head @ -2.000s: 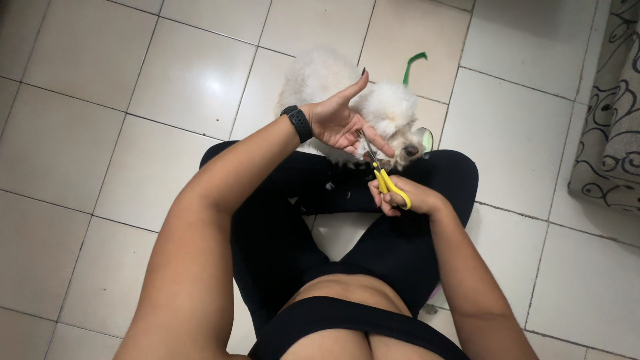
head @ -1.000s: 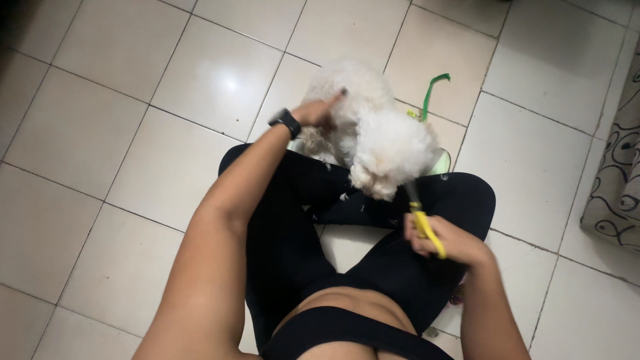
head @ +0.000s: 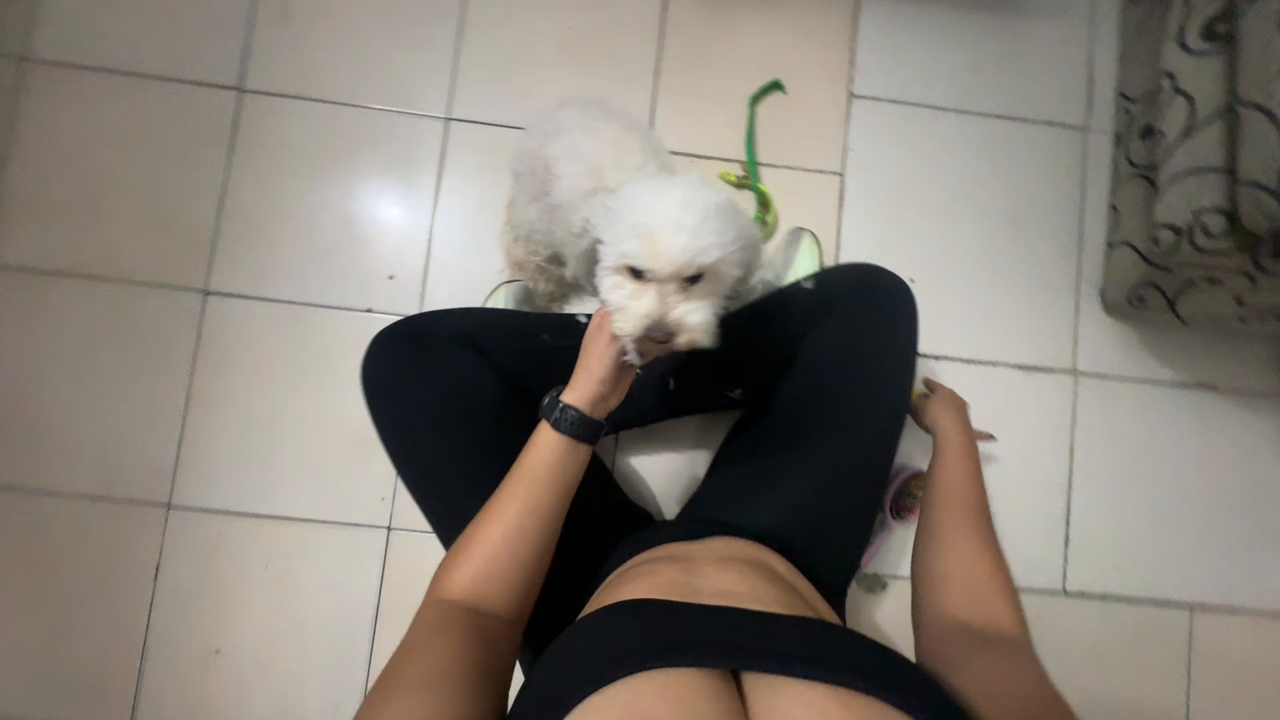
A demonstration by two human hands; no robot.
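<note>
A small white curly-haired dog (head: 680, 240) faces me, its head over my crossed legs in black leggings. My left hand (head: 605, 365), a dark watch on the wrist, is under the dog's chin and touches its muzzle; the fingers are partly hidden by the fur. Beyond my right knee, my right hand (head: 945, 412) is low over the floor tiles, with a finger pointing out to the right. A bit of yellow shows at its fingertips, perhaps the scissors' handle, mostly hidden behind the knee, so its hold cannot be told.
Beside my right thigh lies a pink-rimmed hairbrush (head: 905, 497), partly hidden. A green strap (head: 752, 130) with a yellow-green part lies on the tiles behind the dog. Patterned fabric furniture (head: 1190, 170) stands at the upper right. Small white tufts dot my leggings.
My right hand has moved with the yellow-handled scissors from beside the dog's head out past my right knee. My left hand has gone from the dog's back to its chin. The dog's face has turned toward me.
</note>
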